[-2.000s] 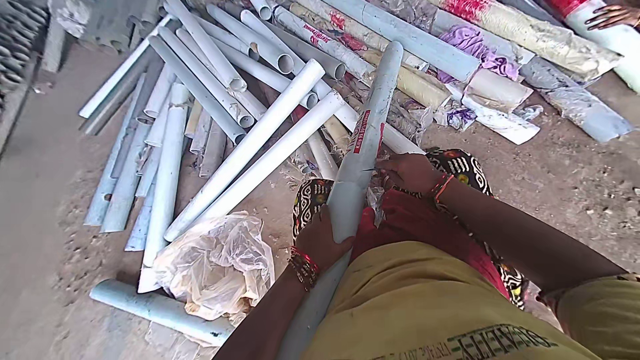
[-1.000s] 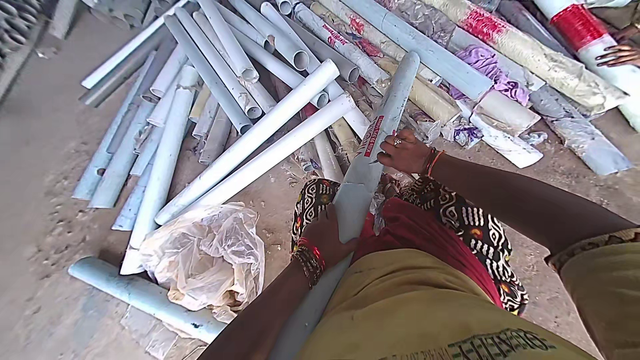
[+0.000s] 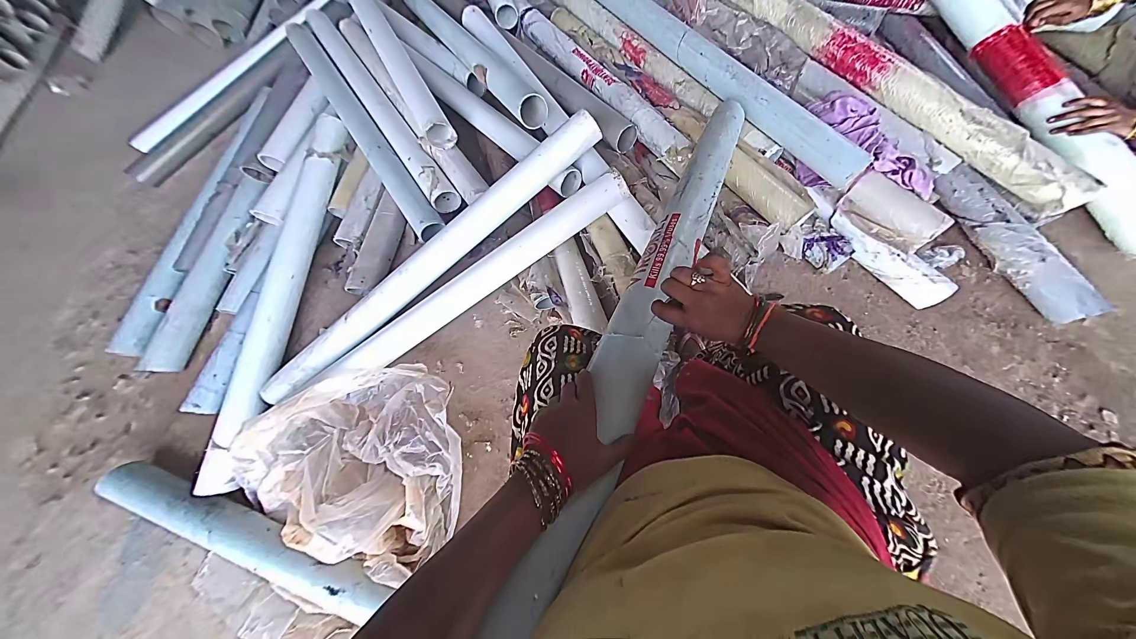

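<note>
A long grey-blue pipe (image 3: pixel 621 355) lies slanted across my lap, its far end pointing toward the piled pipes. My left hand (image 3: pixel 577 430) wraps around it near my lap, thumb and fingers on its sides. Farther up, my right hand (image 3: pixel 708 300) rests at the pipe's right edge with bent fingers, beside a printed red label (image 3: pixel 663 250) stuck on the surface. Whether these fingers pinch a bit of the label or film, I cannot tell. Clear plastic film (image 3: pixel 667 390) hangs by the pipe below my right hand. The pipe's near end is hidden by my left arm and clothing.
Many loose pipes (image 3: pixel 426 275) are heaped ahead and left. A crumpled plastic bag (image 3: pixel 355 461) sits against another pipe (image 3: pixel 222 532) at lower left. Wrapped pipes (image 3: pixel 887 89) and a purple cloth (image 3: pixel 865 142) lie at upper right, where another person's hand (image 3: pixel 1096 117) touches a white pipe.
My right hand has moved up along the pipe from below the red label to its lower right edge. My left hand stays around the pipe.
</note>
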